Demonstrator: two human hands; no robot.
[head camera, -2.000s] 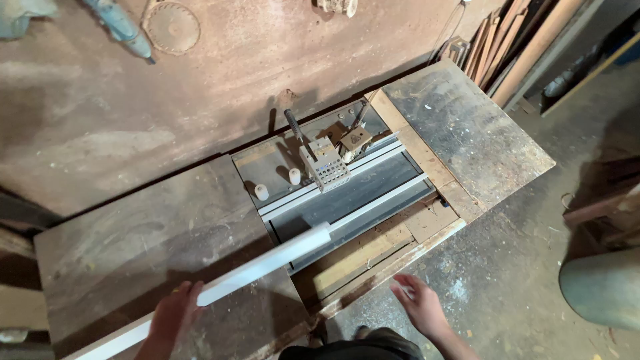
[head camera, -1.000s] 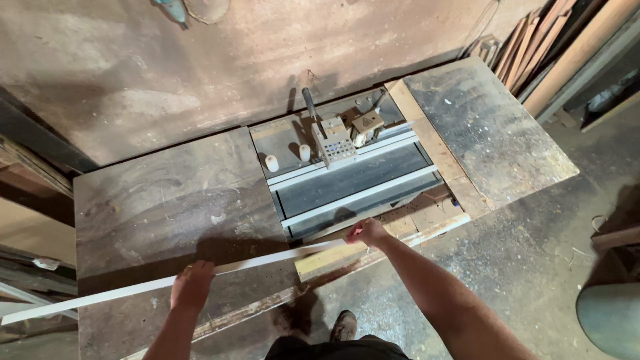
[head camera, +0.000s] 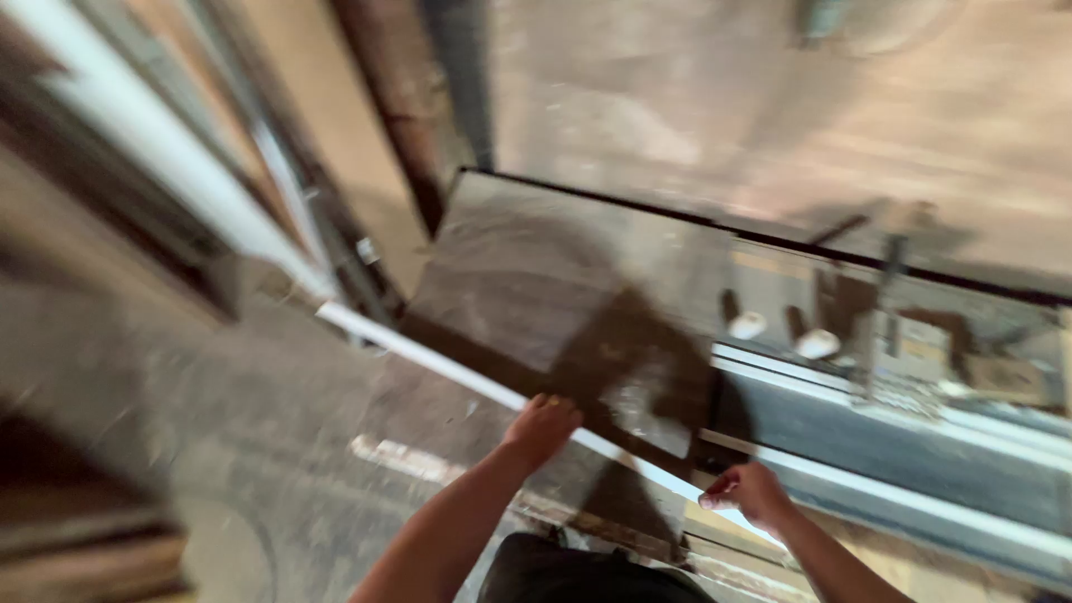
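Note:
A long, thin white strip (head camera: 452, 365) runs slantwise over the near part of a worn wooden workbench (head camera: 519, 251), its far left end out past the bench's edge. My left hand (head camera: 544, 423) is closed over the strip near its middle. Close to the strip's right end, my right hand (head camera: 745, 494) pinches it between thumb and fingers. Right of my hands, a dark metal bed with pale rails (head camera: 837, 419) is set into the bench. Behind it stand two white pegs (head camera: 816, 343) and a perforated metal fixture with a lever (head camera: 900, 368), which looks blurred.
Long boards and strips (head camera: 335, 126) lean at the upper left, near the strip's far end. A plywood-like wall (head camera: 754, 109) rises behind the bench. Stacked wood (head camera: 92, 561) lies at the lower left. Concrete floor (head camera: 293, 435) shows left of the bench.
The view has swung far to the left. My right hand was off the strip two seconds ago and now holds it near its right end. The left hand stays on the strip.

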